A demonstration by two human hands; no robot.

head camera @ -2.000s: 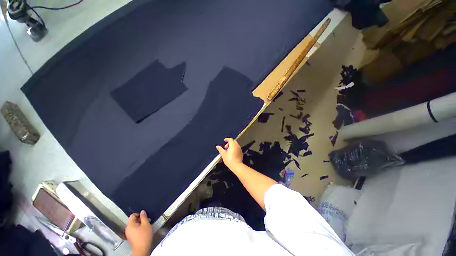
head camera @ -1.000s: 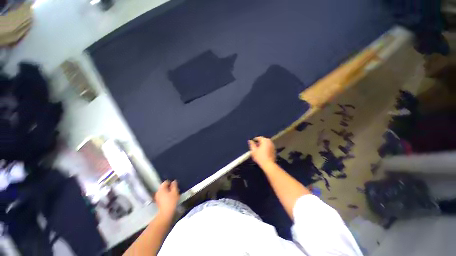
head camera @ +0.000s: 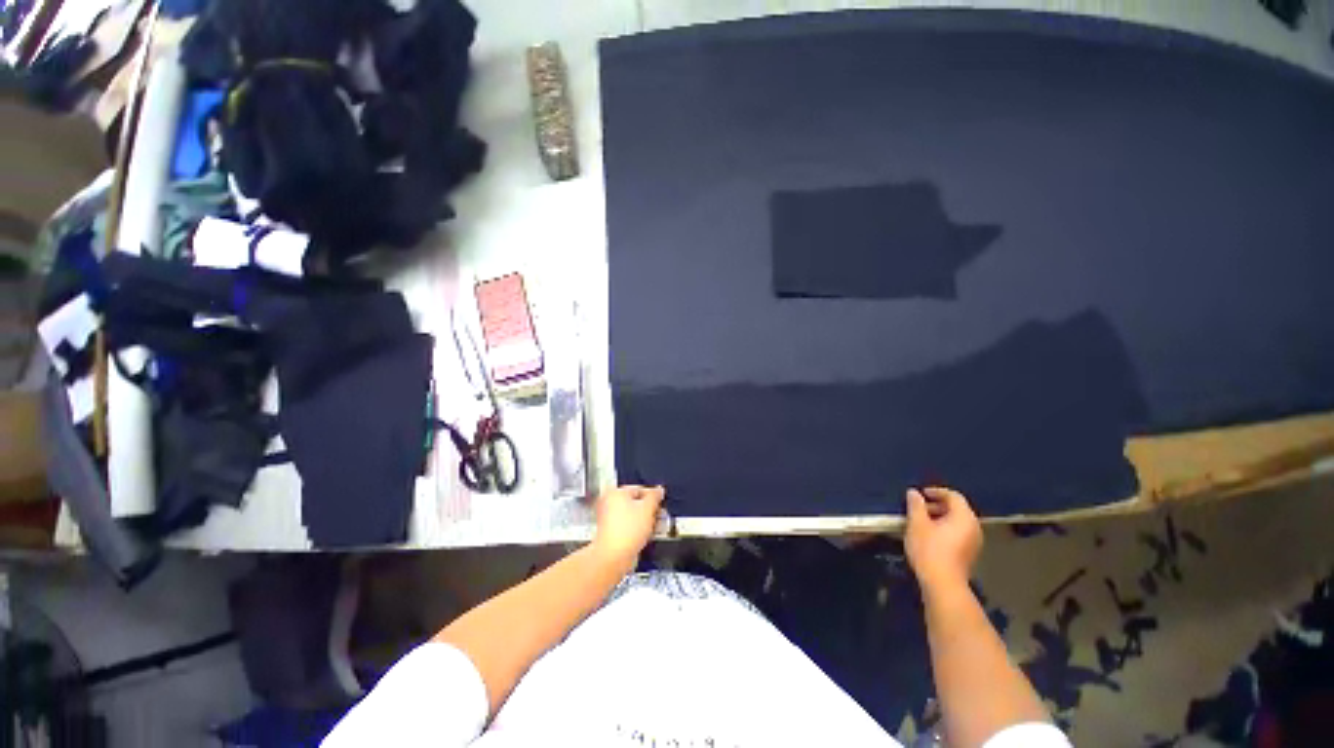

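Note:
A long dark cut panel [head camera: 878, 446] with a curved top edge lies along the front edge of the spread dark fabric [head camera: 1170, 219]. A small dark cut piece [head camera: 863, 246] with a pointed corner lies flat farther back. My left hand [head camera: 629, 523] is at the front left corner of the panel, fingertips at its edge. My right hand [head camera: 944, 532] is at the panel's front edge, right of its middle, fingers curled. Whether either hand pinches the cloth cannot be made out.
Left of the fabric lie a grey shiny bar [head camera: 568, 417], black-handled shears [head camera: 489, 456], a reddish box [head camera: 509, 329] and a speckled block [head camera: 552, 111]. Dark cut pieces [head camera: 351, 409] and a tied black bundle [head camera: 293, 139] are farther left. Brown card [head camera: 1229, 460] shows at the front right edge.
The view has turned and shifted left, showing more of the table's left side. Both hands remain at the front edge. The panel and the small piece look unmoved on the fabric.

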